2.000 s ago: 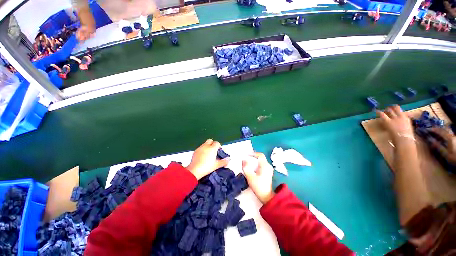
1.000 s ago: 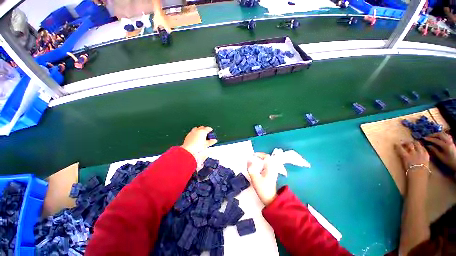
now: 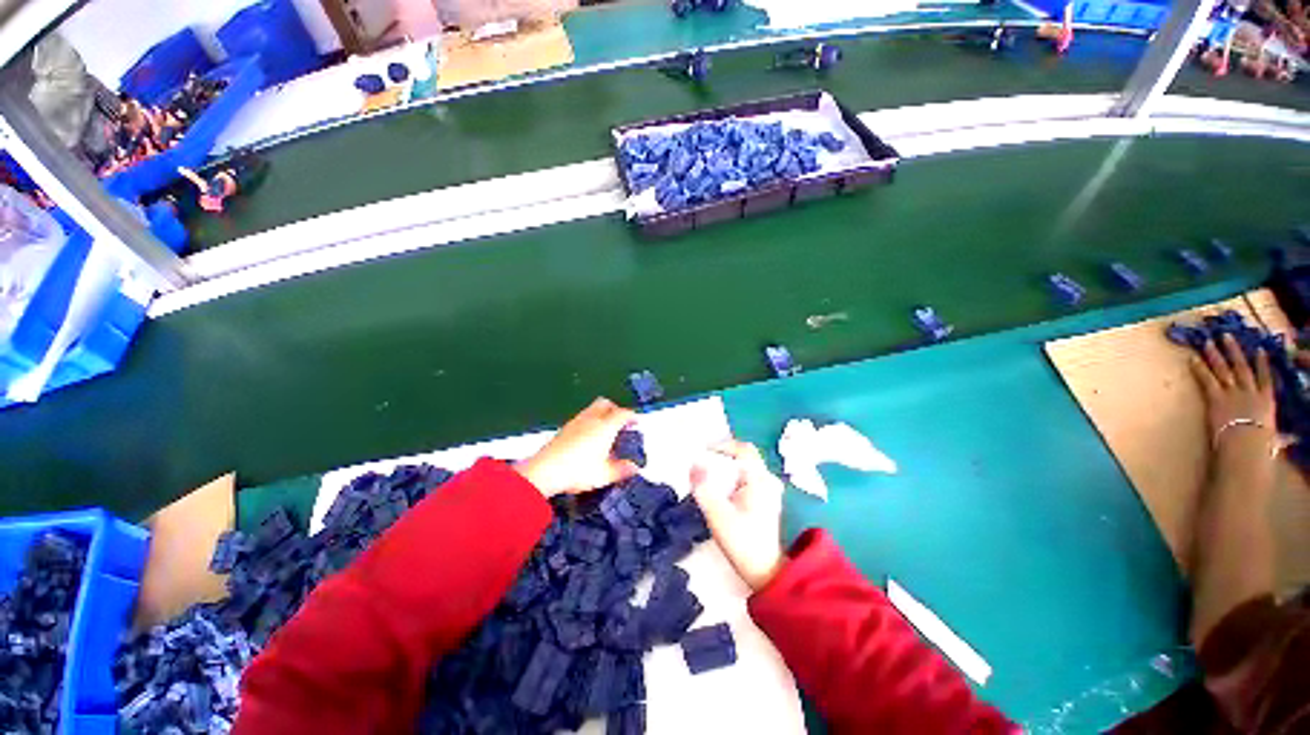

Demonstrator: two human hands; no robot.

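My left hand (image 3: 582, 451) holds a small navy-black plastic part (image 3: 629, 447) at its fingertips, above the upper edge of the heap. My right hand (image 3: 741, 506) is just to its right with fingers curled; something white seems to be at its fingertips, too hard to make out. The two hands are apart. A heap of dark parts (image 3: 575, 589) lies under my left forearm on a white sheet (image 3: 747, 646), with one part (image 3: 708, 648) near the heap's right side.
A blue bin (image 3: 101, 618) with dark parts is at left beside cardboard (image 3: 187, 539). Crumpled white tissue (image 3: 830, 451) and a white strip (image 3: 938, 632) lie right. Spaced parts (image 3: 780, 359) lie on the green belt; beyond is a black tray (image 3: 762, 213). A neighbour's hand (image 3: 1238, 385) is at right.
My left hand has come back from the belt edge and holds a part again; another part now lies on the belt there. The belt parts have shifted right. The neighbour's hand has moved up.
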